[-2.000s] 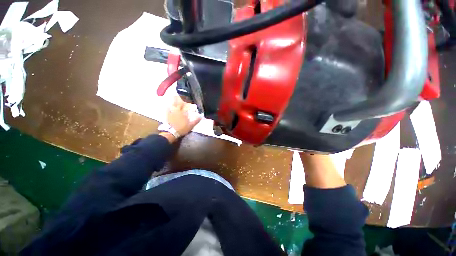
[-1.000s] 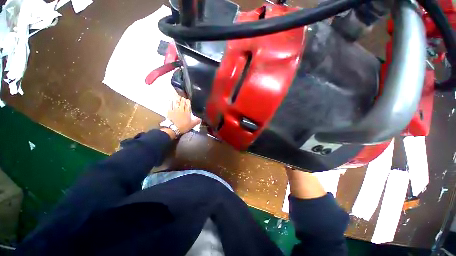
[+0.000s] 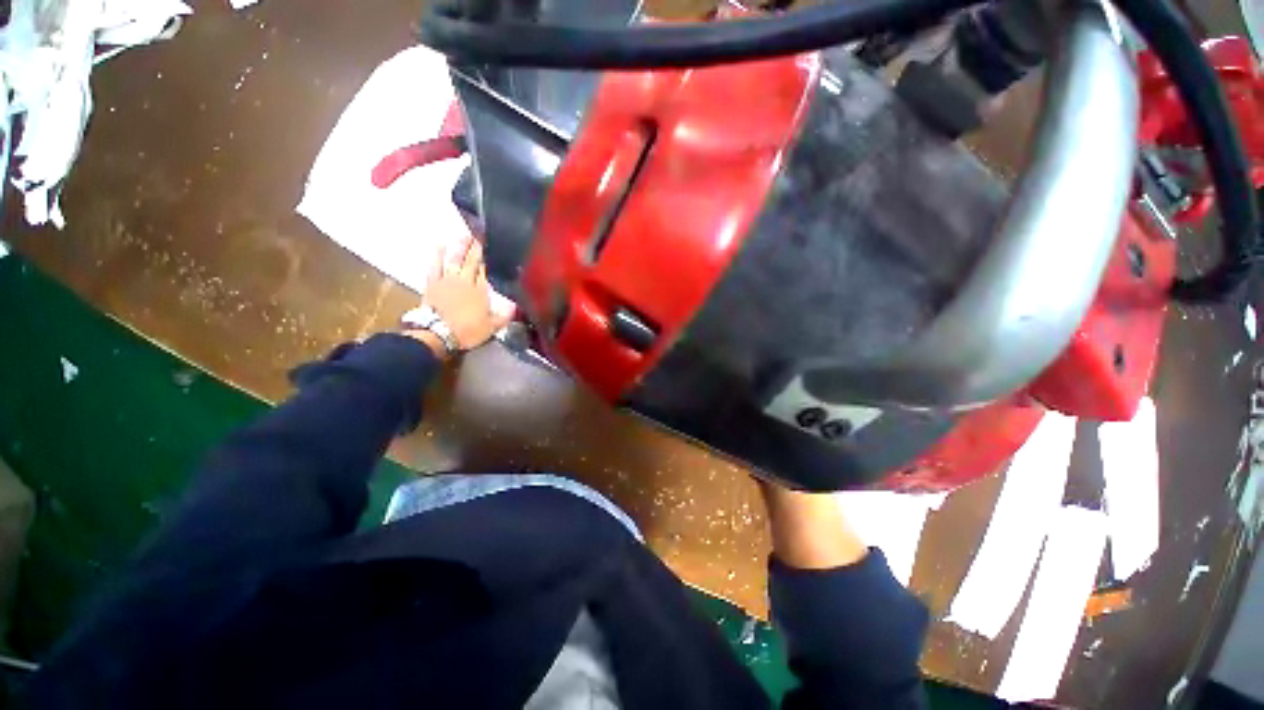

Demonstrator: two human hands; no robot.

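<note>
The red and black cutting machine (image 3: 665,180) fills the middle and right of the picture, with its thick grey curved handle (image 3: 1060,236). My left hand (image 3: 464,294) lies flat, fingers extended, on the near edge of the white fabric lay (image 3: 363,174), just left of the machine. The small red lever (image 3: 413,160) sticks out over the lay. My right forearm and wrist (image 3: 815,530) go under the machine housing, and my right hand is hidden behind it. The blade and base are hidden too.
White offcuts (image 3: 49,104) lie heaped at the far left. White cut strips (image 3: 1042,596) lie at the right, beside a small orange piece (image 3: 1109,602). A black cable (image 3: 1206,125) loops over the machine. The brown table's (image 3: 250,298) near edge curves in front of my body.
The machine has moved left and turned in the picture, showing more of its red rear part. My left hand and right arm have shifted left. Less of the dark bar by the lever shows.
</note>
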